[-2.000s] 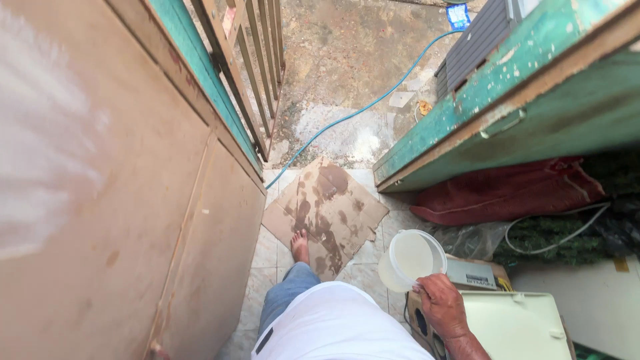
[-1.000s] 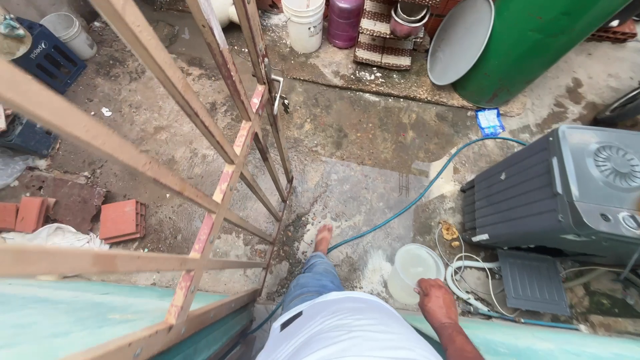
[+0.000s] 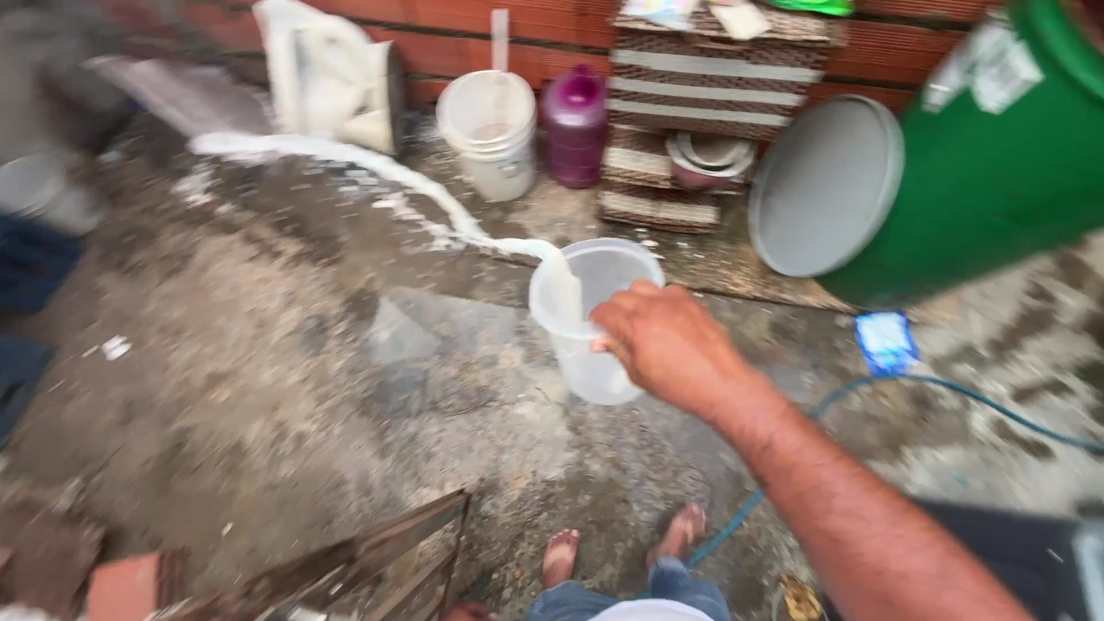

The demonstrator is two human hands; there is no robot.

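My right hand (image 3: 660, 341) grips the rim of a translucent plastic bucket (image 3: 599, 371), tilted in front of me at the middle of the view. A stream of whitish liquid (image 3: 414, 181) flies out of the bucket in a long arc toward the upper left, with drops scattering beneath it. Part of what seems to be my left hand (image 3: 470, 611) shows at the bottom edge, beside the wooden slatted gate (image 3: 388, 552); its fingers are hardly visible and what it touches is unclear.
Against the brick wall stand a white bucket (image 3: 496, 164), a purple jug (image 3: 575, 129) and a woven shelf (image 3: 716, 86) with bowls. A green barrel (image 3: 992, 181) and grey lid (image 3: 828, 185) are at right. A blue hose (image 3: 975, 397) crosses the concrete near my bare feet.
I have come out through the doorway past the gate into the yard. My right hand has swung the bucket forward, and liquid now leaves it; earlier the bucket hung low at my right side.
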